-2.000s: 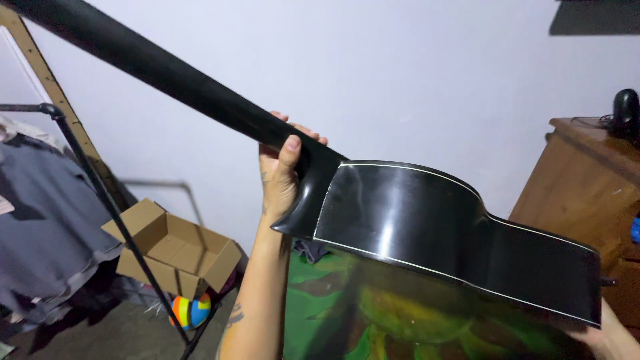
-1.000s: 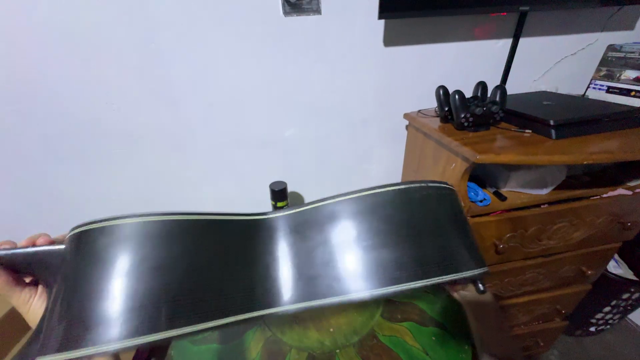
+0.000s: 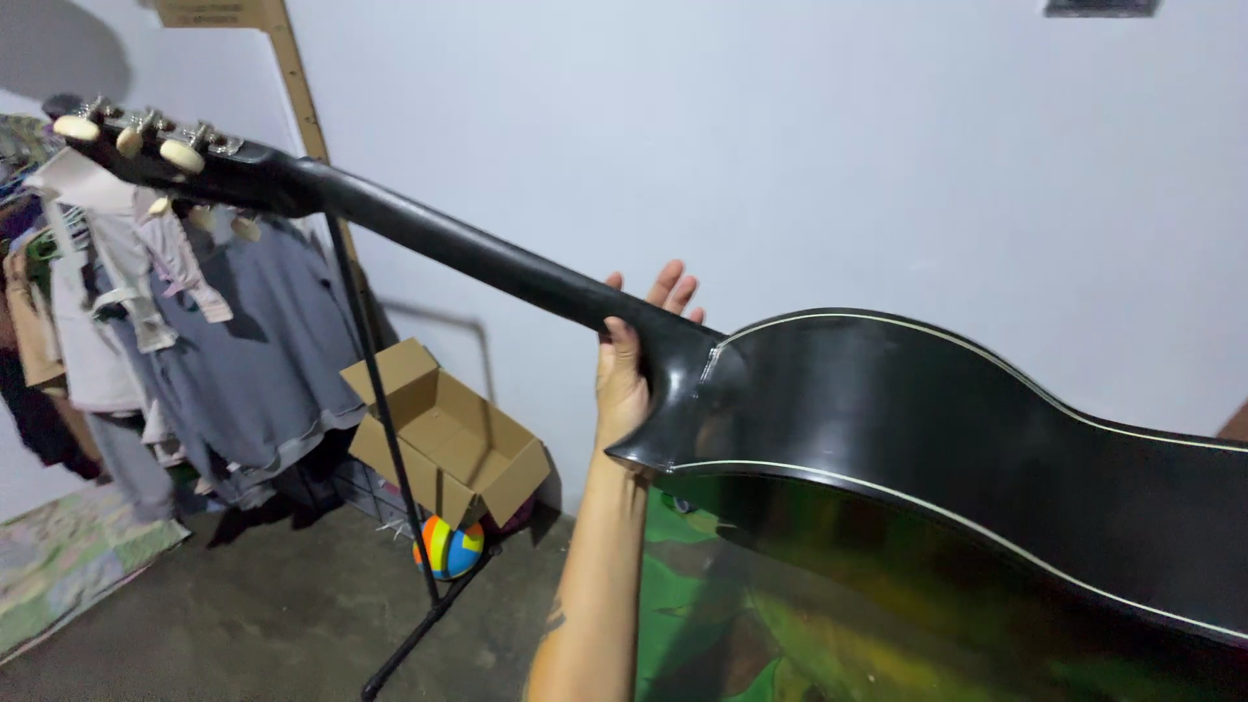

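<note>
A black acoustic guitar (image 3: pixel 877 419) with cream edge binding is held up on its side, its back and side toward me. Its neck slants up to the left, ending in a headstock (image 3: pixel 195 171) with cream tuning pegs. My left hand (image 3: pixel 634 361) is wrapped around the neck at the heel, thumb on the near side and fingertips showing beyond it. My right hand is outside the view; the guitar's tail end is cut off by the right edge. Beneath the body lies a surface painted with green and yellow leaf shapes (image 3: pixel 682 604).
Clothes (image 3: pixel 244 331) hang at the left on a rack with a black metal leg (image 3: pixel 380 419). An open cardboard box (image 3: pixel 458 429) and a multicoloured ball (image 3: pixel 448 548) are on the grey floor. A pale wall stands behind the guitar.
The view has swung left from the wooden dresser and game controllers, so the headstock and hanging clothes show. My right hand, partly visible two seconds ago at the guitar's tail end, is out of view.
</note>
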